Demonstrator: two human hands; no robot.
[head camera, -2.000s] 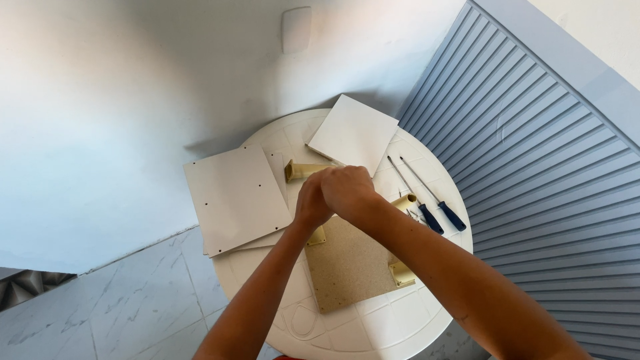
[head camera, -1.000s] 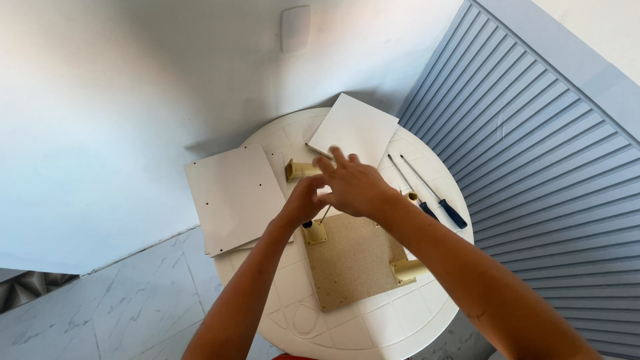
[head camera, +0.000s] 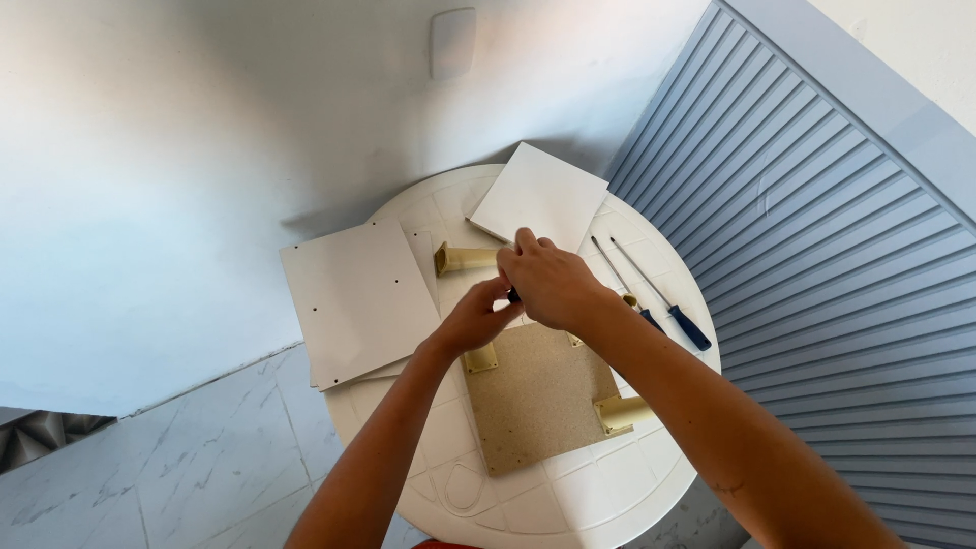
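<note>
My left hand (head camera: 482, 314) is above the upper left corner of a particleboard panel (head camera: 537, 393), its fingers round a small dark-handled tool (head camera: 514, 294), probably a screwdriver. Close against it, my right hand (head camera: 547, 280) has bent fingers over the top of that tool; its exact grip is hidden. One gold plastic furniture leg (head camera: 621, 413) stands at the panel's right edge by its screw plate. Another leg's plate (head camera: 482, 358) shows under my left hand, and part of a third shows below my right wrist. A loose gold leg (head camera: 465, 259) lies behind my hands.
On the round white plastic table (head camera: 450, 488), white drilled panels (head camera: 358, 305) overhang the left edge and a white board (head camera: 543, 194) lies at the back. Two long screwdrivers, one with a blue handle (head camera: 690, 329), lie at right. Wall and slatted panel (head camera: 793, 252) border the table.
My right hand, raised with fingers spread one second ago, has come down and closed in beside my left hand. The long screwdrivers and white panels stay where they were.
</note>
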